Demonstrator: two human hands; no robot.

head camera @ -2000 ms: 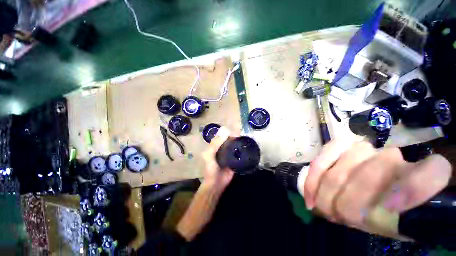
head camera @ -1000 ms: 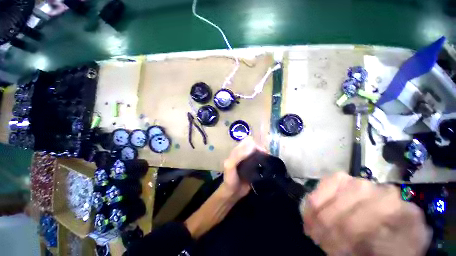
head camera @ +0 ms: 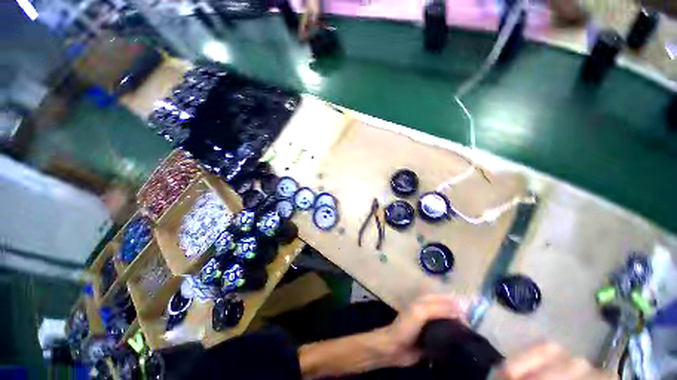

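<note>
My left hand [head camera: 416, 326] is wrapped around a black cylinder housing [head camera: 453, 343] at the lower middle, in front of the bench's near edge. My right hand [head camera: 553, 364] is blurred and cut off by the bottom edge, just right of the housing; what it holds cannot be made out now. Black end caps [head camera: 436, 258] lie on the tan bench [head camera: 371, 159], one of them with a white top [head camera: 433, 205] beside the white cable [head camera: 486, 217]. Another cap [head camera: 518, 292] lies right of the dark strip.
Pliers [head camera: 373, 224] lie open mid-bench. Grey-blue discs [head camera: 325, 211] lie left of them. Sorting bins [head camera: 165, 256] and round circuit board assemblies [head camera: 232, 276] are at left, a black parts tray [head camera: 230, 122] behind. A green conveyor [head camera: 534, 111] carries black cylinders [head camera: 603, 56].
The view has swung left, so the bench items appear shifted and tilted and more bins show. My left hand still holds the housing. My right hand has dropped lower in the picture.
</note>
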